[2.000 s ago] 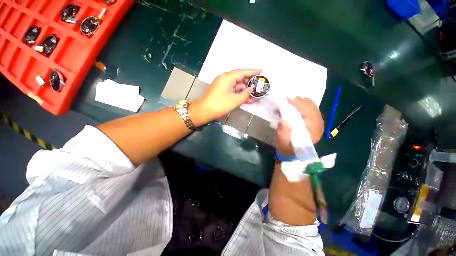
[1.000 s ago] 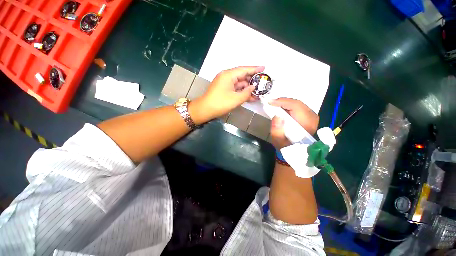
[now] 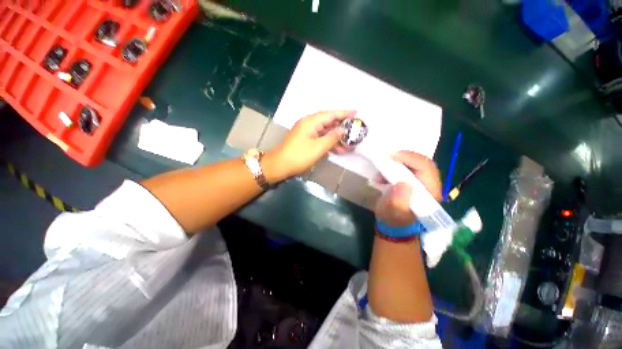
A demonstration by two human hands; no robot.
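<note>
My left hand (image 3: 310, 146), with a watch on the wrist, holds a round electronic module (image 3: 352, 132) by its edge between thumb and fingers, above the white sheet (image 3: 382, 102). My right hand (image 3: 412, 180), with a blue wristband, is closed around a translucent white dispensing syringe (image 3: 421, 202). The syringe tip points up-left toward the module; whether it touches is blurred. A crumpled white wipe (image 3: 436, 245) and a green cap (image 3: 463, 237) are at the syringe's rear, with a clear air hose (image 3: 475, 290) trailing down.
An orange-red tray (image 3: 102, 146) with several modules is at upper left, folded paper (image 3: 170, 142) beside it. Grey-brown squares (image 3: 248, 128) line the sheet's near edge. Right are a blue stick (image 3: 453, 163), a dark-shafted tool (image 3: 469, 178), a loose module (image 3: 474, 96), a plastic bag (image 3: 522, 232) and a dark controller (image 3: 556, 266).
The view has shifted, so the bench things sit lower in the picture. The syringe's rear has swung right and down, and its tip looks slightly farther from the module. Both hands keep their holds.
</note>
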